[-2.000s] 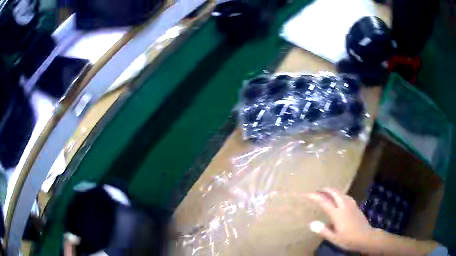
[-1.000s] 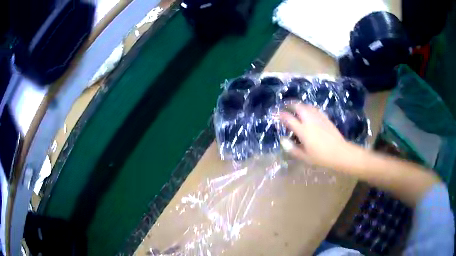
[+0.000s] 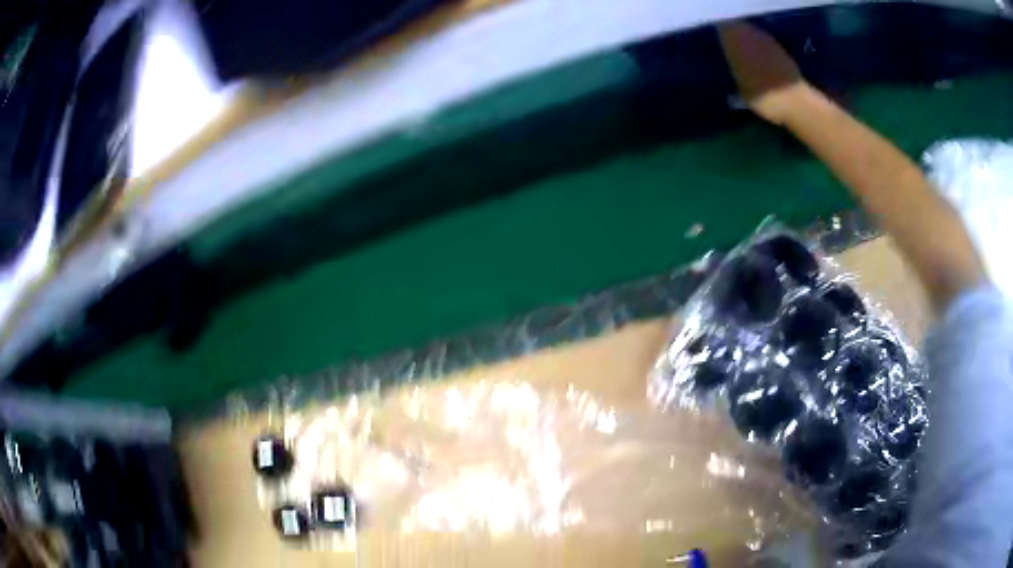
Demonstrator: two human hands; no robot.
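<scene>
My right hand (image 3: 766, 83) is blurred and shaded at the top right, reaching over the green belt. It is at a dark shape near the belt's far side; whether the fingers grip it cannot be told. A clear plastic bag (image 3: 811, 361) of dark round covers lies on the bench at the right, below my forearm. Three small dark round pieces with white glare, one of them a cover (image 3: 333, 508), lie at the lower left of the bench. Shiny clear film (image 3: 500, 466) lies between them and the bag. My left hand is not in view.
The green conveyor belt (image 3: 467, 261) curves across the middle, with a pale rail (image 3: 333, 100) beyond it. Black items (image 3: 94, 488) stand at the lower left. A white bundle (image 3: 972, 194) is at the right edge. A small blue object (image 3: 696, 558) shows at the bottom.
The view has swung left. My right hand has left the bag and now reaches across the belt. The bag looks turned and more bunched. The three small dark pieces have come into view.
</scene>
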